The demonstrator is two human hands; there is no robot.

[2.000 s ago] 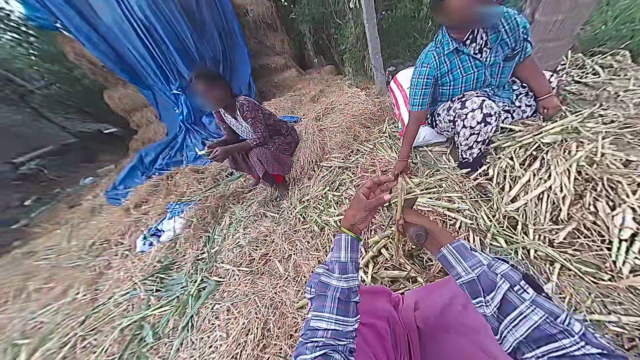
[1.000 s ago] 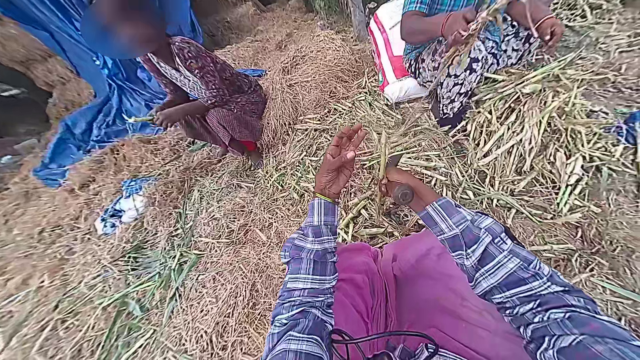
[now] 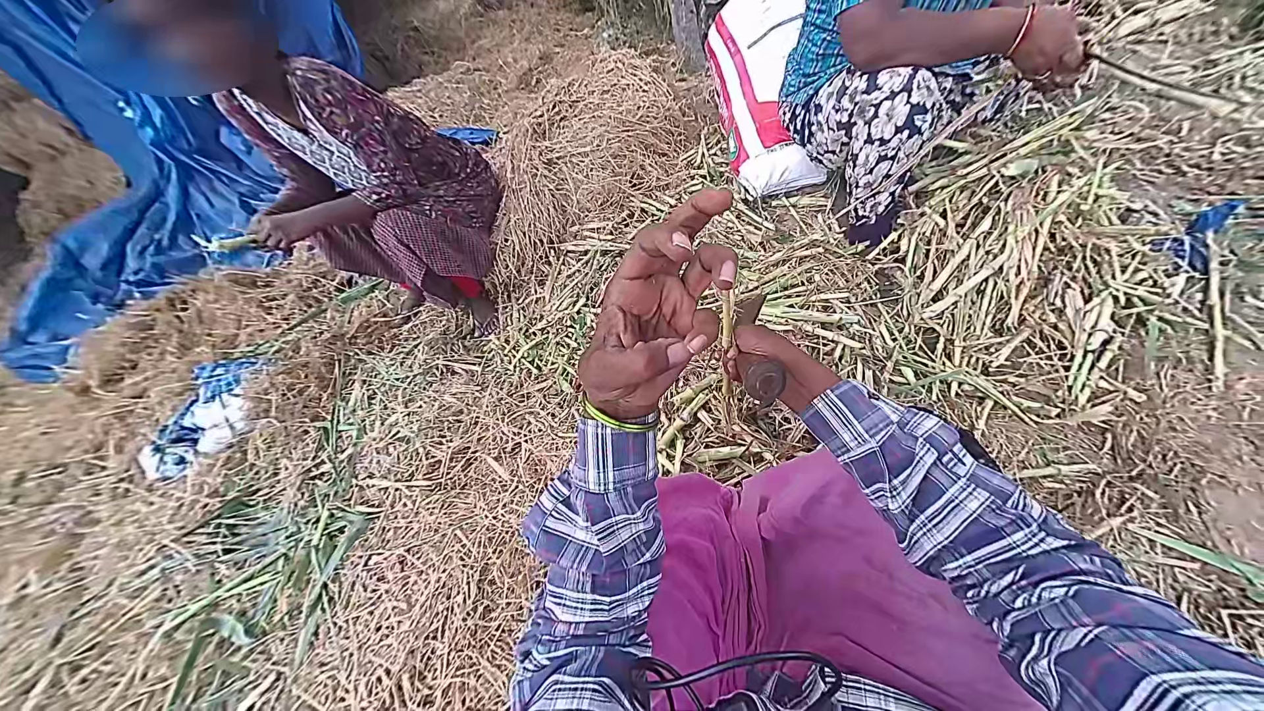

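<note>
My right hand [image 3: 775, 357] is closed around the rounded handle [image 3: 765, 379] of a bladed tool, with part of its dark blade [image 3: 749, 310] showing past the fingers. Between thumb and fingers of that hand a thin pale stalk [image 3: 728, 341] stands nearly upright. My left hand [image 3: 657, 306], with a yellow-green bangle at the wrist, is raised just left of the stalk, palm turned up and fingers spread and curled. Whether its fingers touch the stalk is unclear. Cut stalks [image 3: 691, 420] lie beneath both hands.
A person [image 3: 395, 188] squats at upper left, holding a short stalk [image 3: 232, 242] before a blue tarpaulin [image 3: 178, 168]. Another person [image 3: 889, 109] sits at upper right by a white and red sack [image 3: 755, 109], hands on a long stalk. Straw and a blue-white cloth [image 3: 202, 425] lie left.
The person at upper right reached toward my hands at first and now holds a long stalk away from them. My left hand's fingers have curled. The view has tilted down.
</note>
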